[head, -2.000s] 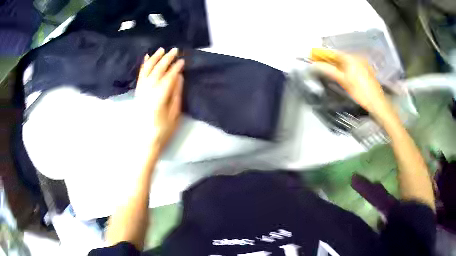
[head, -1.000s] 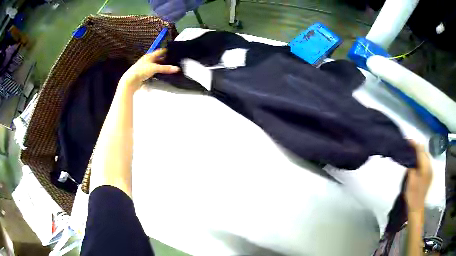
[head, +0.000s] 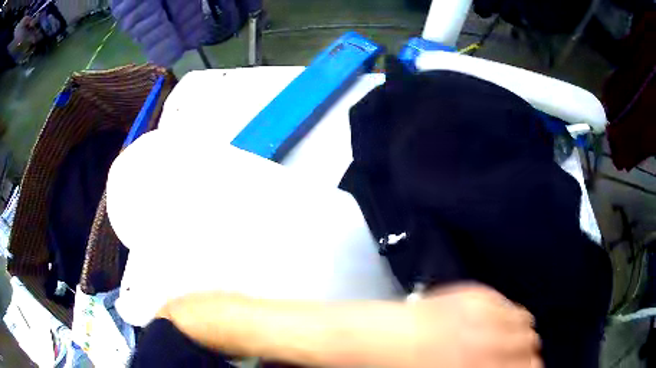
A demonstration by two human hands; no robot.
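Note:
A black coat [head: 475, 180] lies bunched over the right part of the white padded table, its lower part running to the picture's bottom edge. Small white shapes [head: 393, 238] show on its left edge. My left hand [head: 482, 327] is at the bottom, right of centre, with my forearm crossing from the lower left. It is blurred and lies over the coat's lower part with its fingers curled; the fingertips are hidden, so I cannot tell if it grips the cloth. My right hand is not in view.
The white padded table [head: 237, 230] carries a long blue part [head: 309, 100] at its back. A brown woven basket [head: 43, 165] with dark garments stands at the left. White padded arms [head: 518, 79] with a blue joint are behind the coat. Purple padded cloth [head: 155, 29] hangs at the top left.
The coat has moved right from its stretched position across the table, uncovering the table's left and middle. My left hand has left the far left end and crossed right. My right hand has gone out of view.

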